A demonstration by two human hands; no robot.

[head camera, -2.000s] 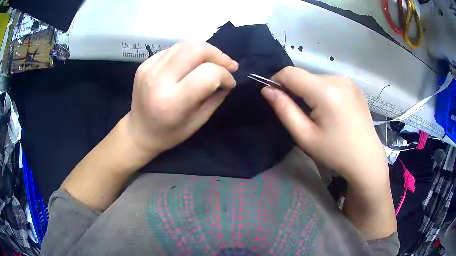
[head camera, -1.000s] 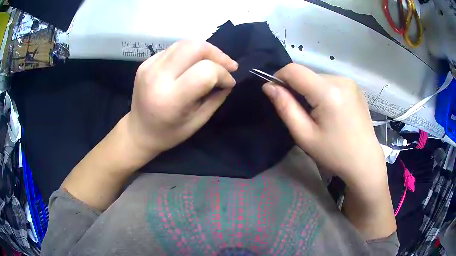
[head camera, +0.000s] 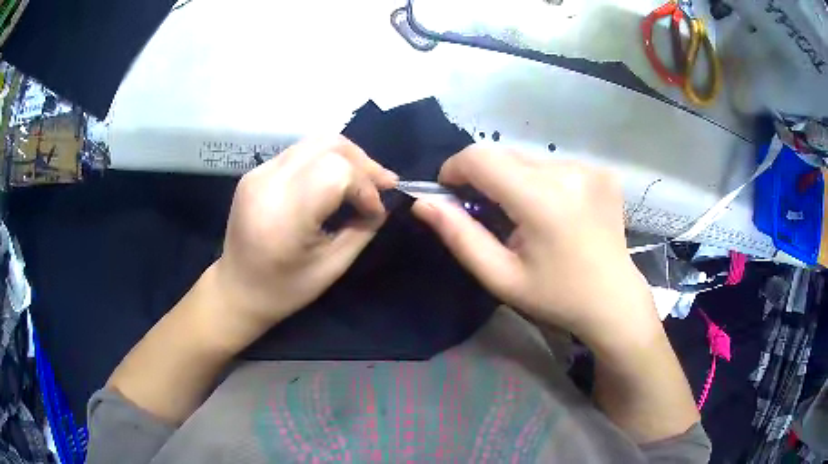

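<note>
A large black fabric panel (head camera: 381, 299) lies across the table's front edge and my lap, with a cut corner reaching up onto the white table. My left hand (head camera: 300, 227) pinches a small part of the black cloth between thumb and forefinger. My right hand (head camera: 545, 231) holds thread snips (head camera: 431, 188) with pale metal tips and a dark purplish body. The tips point left and meet the cloth at my left fingertips. Whether the tips are closed on a thread is hidden.
Red-handled (head camera: 663, 45) and yellow-handled scissors lie at the upper right by the machine arm. A white strap (head camera: 731, 195) runs to the blue tray (head camera: 788, 204) at right. Pink ties (head camera: 717, 340) lie on black bundles. A dark fabric strip (head camera: 545, 54) lies along the machine bed.
The snips have moved left from a gap beside my left fingers to touch the cloth there. The view has shifted, so the table and scissors show lower and more of the machine bed is seen.
</note>
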